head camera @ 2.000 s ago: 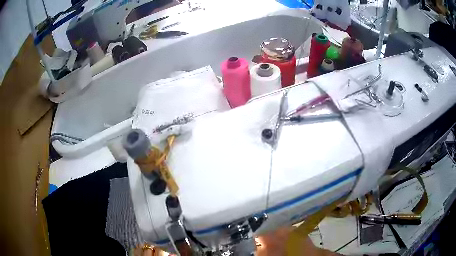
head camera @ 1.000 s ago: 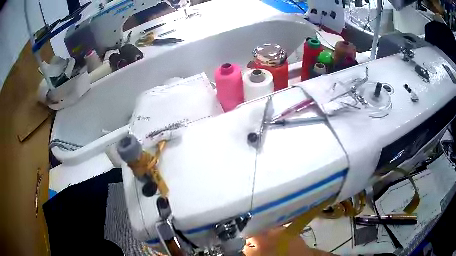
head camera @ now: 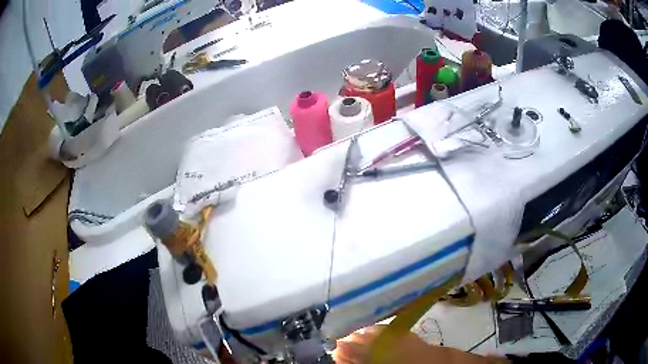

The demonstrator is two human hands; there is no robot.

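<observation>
The white sewing machine head (head camera: 398, 242) with a blue stripe crosses the view. Dark fabric (head camera: 114, 309) and finely striped grey cloth (head camera: 158, 320) lie at lower left, partly under the machine's left end. My right hand (head camera: 391, 348) is at the bottom edge, beside the lit needle area. Its fingertips are hidden or washed out by glare, so its grip cannot be told. A mustard tape (head camera: 406, 323) hangs in front of it. My left hand is not in view. The needle and presser foot are hidden behind the metal parts (head camera: 302, 328).
Pink (head camera: 310, 124) and white thread cones and a red jar (head camera: 371, 92) stand behind the arm. White paper (head camera: 238, 156) lies left of them. Dark-bladed scissors (head camera: 217, 65) lie farther back. Black and gold sticks (head camera: 543, 305) lie on papers at lower right. Brown board (head camera: 35, 249) is at left.
The machine and cones have shifted left in the picture. More of my right hand and wrist shows at the bottom. The skin-coloured patch at lower left two seconds ago no longer shows.
</observation>
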